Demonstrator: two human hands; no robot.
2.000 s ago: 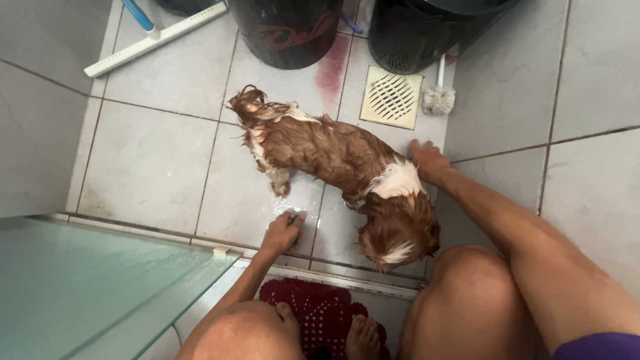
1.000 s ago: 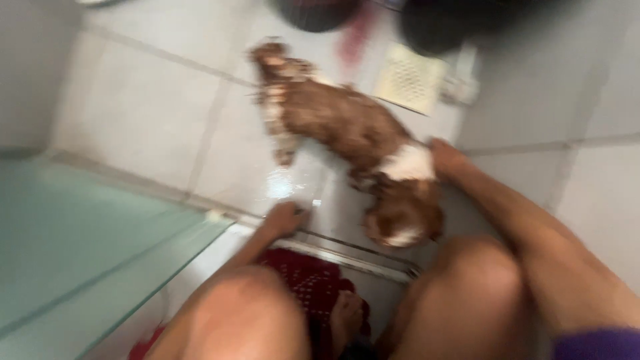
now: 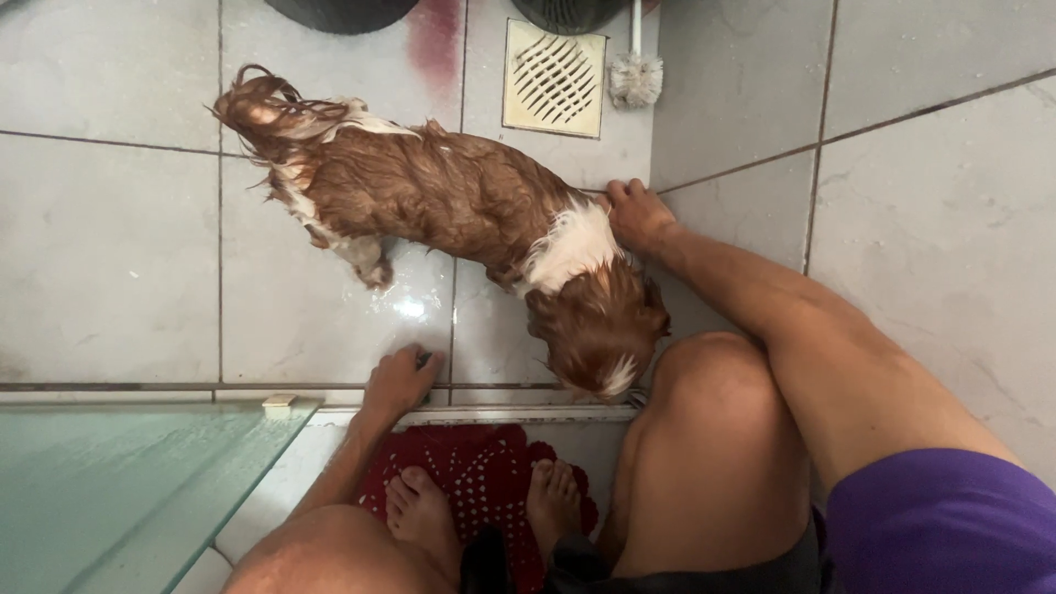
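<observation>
A wet brown and white dog (image 3: 437,190) stands on the grey tiled shower floor, its head low toward the door track and its tail at the upper left. My right hand (image 3: 639,216) is beside the white fur of its neck, by the wall; its fingertips are partly hidden, so its hold on the dog is unclear. My left hand (image 3: 403,375) is curled around a small dark object (image 3: 423,360) near the floor, just above the track. Wet, shiny floor lies between that hand and the dog's hind leg.
A square floor drain (image 3: 554,78) and a white toilet brush (image 3: 635,81) are by the wall. Dark containers (image 3: 342,10) stand at the top edge. A glass panel (image 3: 124,487) is at lower left, a metal track (image 3: 520,415) crosses below, and my feet rest on a red crocheted mat (image 3: 470,462).
The view has shifted closer to the dog and blurred midway. My right hand stays by the dog's neck, and my left hand stays near the track with the small object.
</observation>
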